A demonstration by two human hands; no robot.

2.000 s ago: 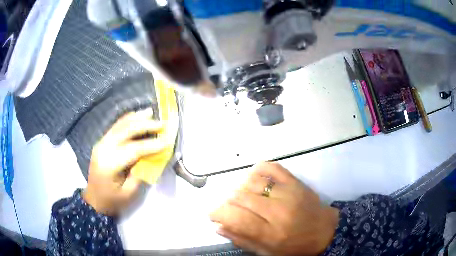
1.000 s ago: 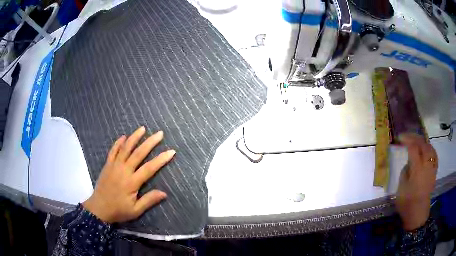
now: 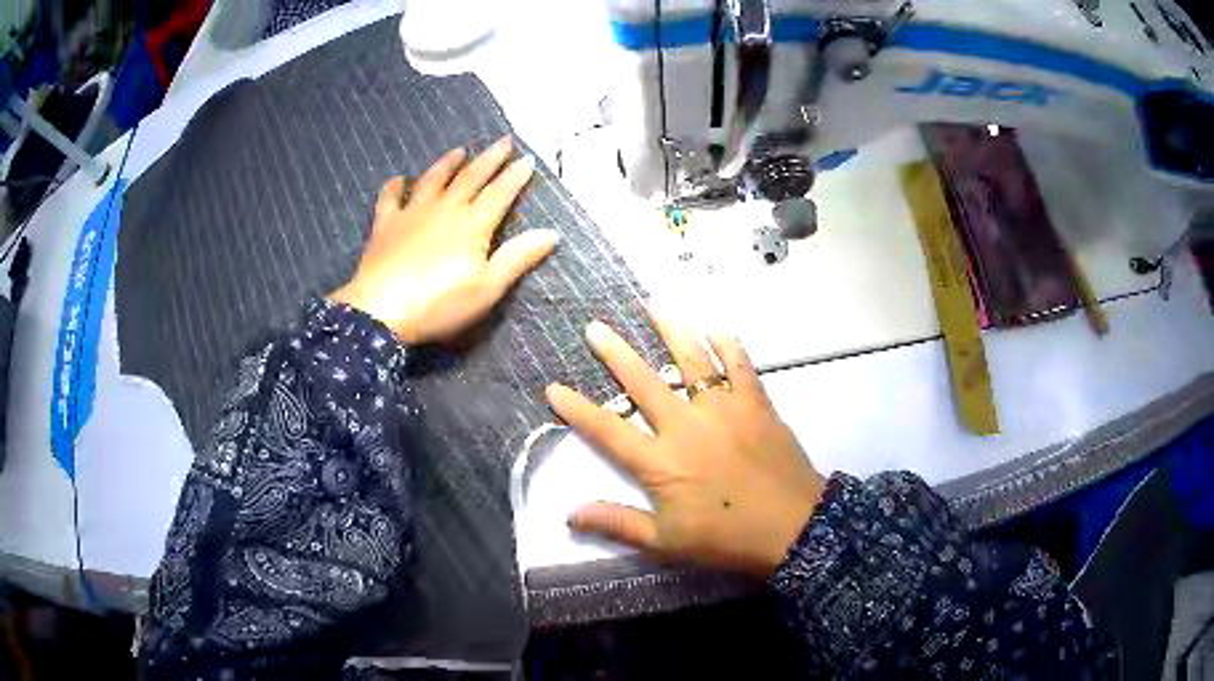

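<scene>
A dark grey garment panel (image 3: 266,213) with fine pale stripes lies flat on the white table, left of the needle area. Its near end reaches over the front edge, and a white edge strip (image 3: 522,466) shows along its curve. My left hand (image 3: 446,246) lies flat on the upper part of the panel, fingers spread. My right hand (image 3: 692,446) has its fingertips on the panel's right edge, fingers apart, its palm over the table. Neither hand grips anything. The presser foot area (image 3: 686,200) is beyond my right hand, apart from the cloth.
The yellow strip (image 3: 952,299) lies beside the smartphone (image 3: 1005,226) on the machine bed, with a thin tan stick (image 3: 1092,299) to its right. The white sewing machine (image 3: 879,80) stands at the back. A measuring tape (image 3: 1065,459) runs along the front edge.
The panel has come under both hands and shifted left in view. My left hand has moved up the panel. My right hand has left the yellow strip by the phone and come to the panel's edge.
</scene>
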